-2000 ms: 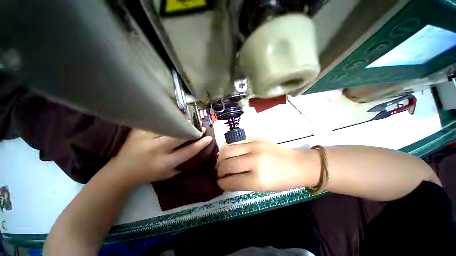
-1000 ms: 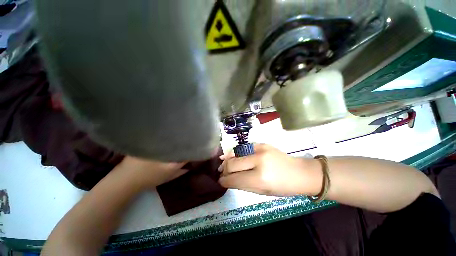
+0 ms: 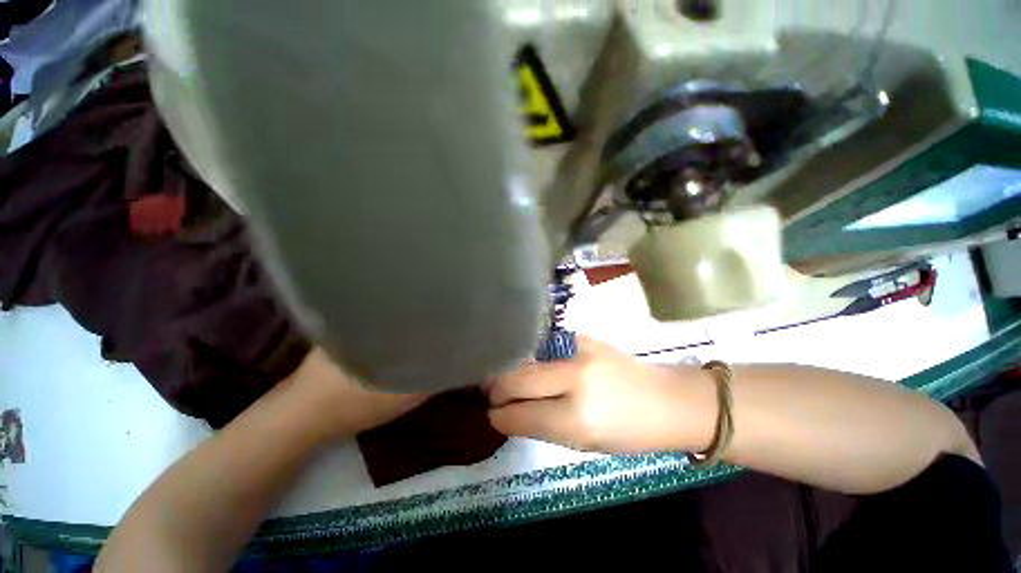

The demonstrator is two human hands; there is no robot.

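Observation:
Dark brown cloth (image 3: 434, 438) lies under the hands at the machine, with its near end flat by the table's front edge. My right hand (image 3: 560, 397) pinches the cloth's right edge with bent fingers, just below a black ribbed knob (image 3: 556, 345). My left hand (image 3: 356, 394) is at the cloth's left side; its fingers are hidden behind the large blurred grey guard (image 3: 381, 190), so its grip does not show. The needle and presser foot are hidden too. More brown cloth (image 3: 168, 302) is bunched at the left, with an orange-red patch (image 3: 157, 214) on it.
The machine head has a yellow warning triangle (image 3: 542, 101), a tension dial (image 3: 689, 168) and a cream block (image 3: 713, 264). Black and red snips (image 3: 890, 289) lie on the table at right. A green-framed panel (image 3: 940, 202) is at upper right. The table's green ruler edge (image 3: 537, 485) runs in front.
The view has shifted, so the guard now covers the needle area and my left fingers, and more bunched cloth shows at left. My right hand stays at the cloth's edge.

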